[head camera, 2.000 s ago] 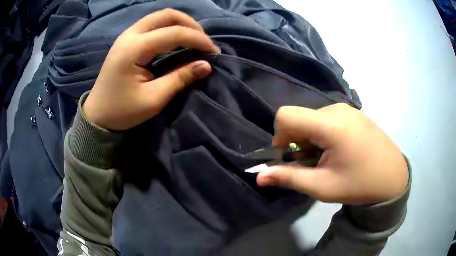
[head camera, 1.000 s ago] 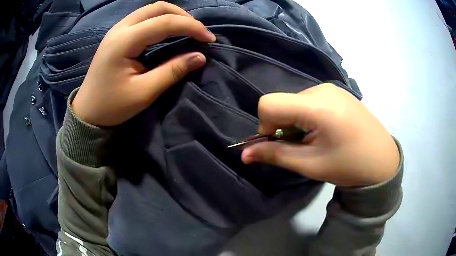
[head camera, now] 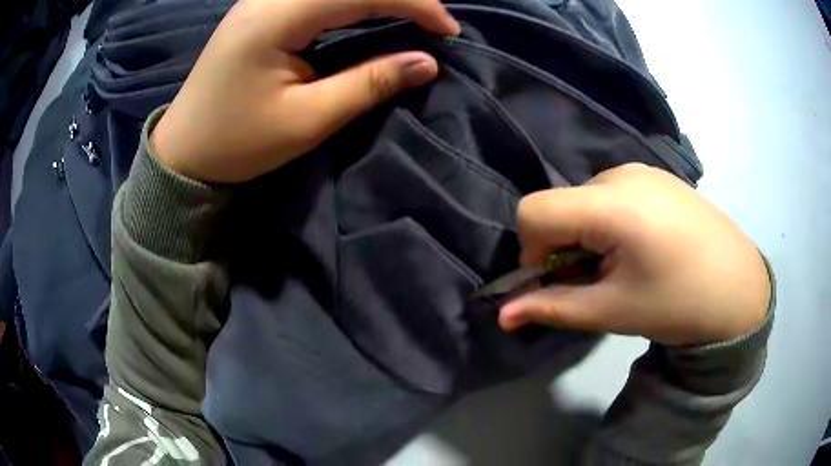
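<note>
Dark grey jackets (head camera: 301, 337) lie layered in a heap in front of me, with folded, stitched edges fanned out between my hands. My left hand (head camera: 282, 91) pinches a garment edge (head camera: 510, 65) between thumb and forefinger at the top of the view. My right hand (head camera: 647, 259) holds small thread snips (head camera: 512, 284), their blades pointing left at the dark folds. The handle is mostly hidden in my fist, with a green-yellow glint showing. Whether the blades touch the cloth I cannot tell.
The white table (head camera: 761, 182) shows on the right and under the heap's lower edge. Small silvery ornaments (head camera: 88, 151) sit on the cloth at the left. Stacked grey folds (head camera: 137, 64) lie at the upper left, and darker cloth (head camera: 36, 55) is at the far left corner.
My left hand and the pinched edge have shifted up and right in the view. My right hand with the snips moved left, then back right; the blades look closer together than two seconds ago.
</note>
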